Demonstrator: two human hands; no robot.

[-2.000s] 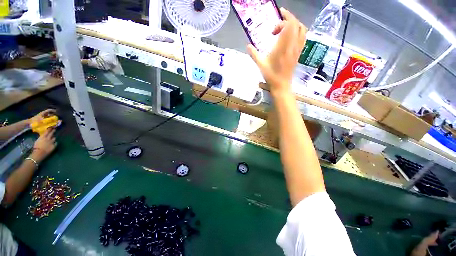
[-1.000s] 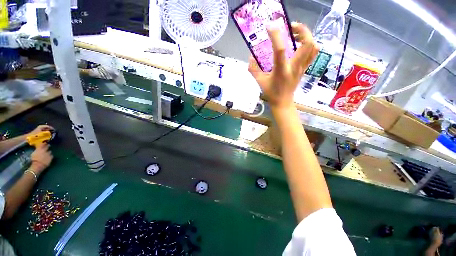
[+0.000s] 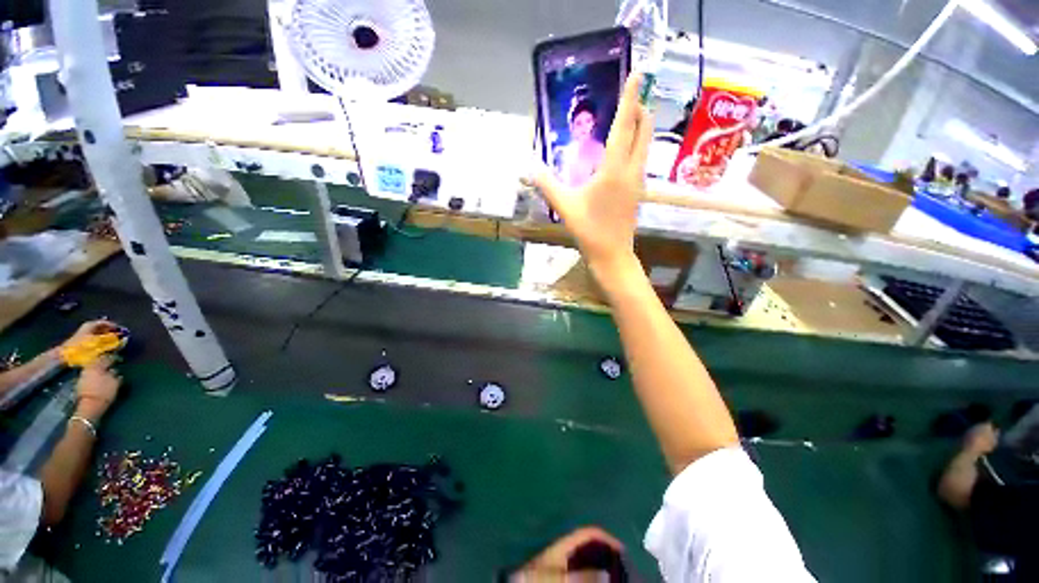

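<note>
A smartphone [image 3: 581, 108] with a lit screen stands upright at shelf height, top centre. My right hand [image 3: 604, 188] is raised to it, thumb at its lower left edge and fingers along its right edge. My left hand [image 3: 564, 558] is low at the bottom edge, blurred and cut off, holding a black part [image 3: 598, 558] whose shape is unclear. A pile of small black inserts [image 3: 353, 512] lies on the green bench to the left. Units with white faces [image 3: 492, 396] lie spaced on the belt ahead.
A white post [image 3: 137, 216] stands at left. A shelf holds a fan [image 3: 362, 40], a red can [image 3: 716, 137] and a carton [image 3: 829, 191]. Pale strips [image 3: 217, 490] lie beside coloured small parts [image 3: 139, 492]. A neighbour's hands hold a yellow tool [image 3: 93, 350]; another person's hand [image 3: 966, 467] is at right.
The phone has turned more upright and shifted towards the red can; its screen picture differs. My right fingers have left the screen for its edge. My left hand has entered at the bottom.
</note>
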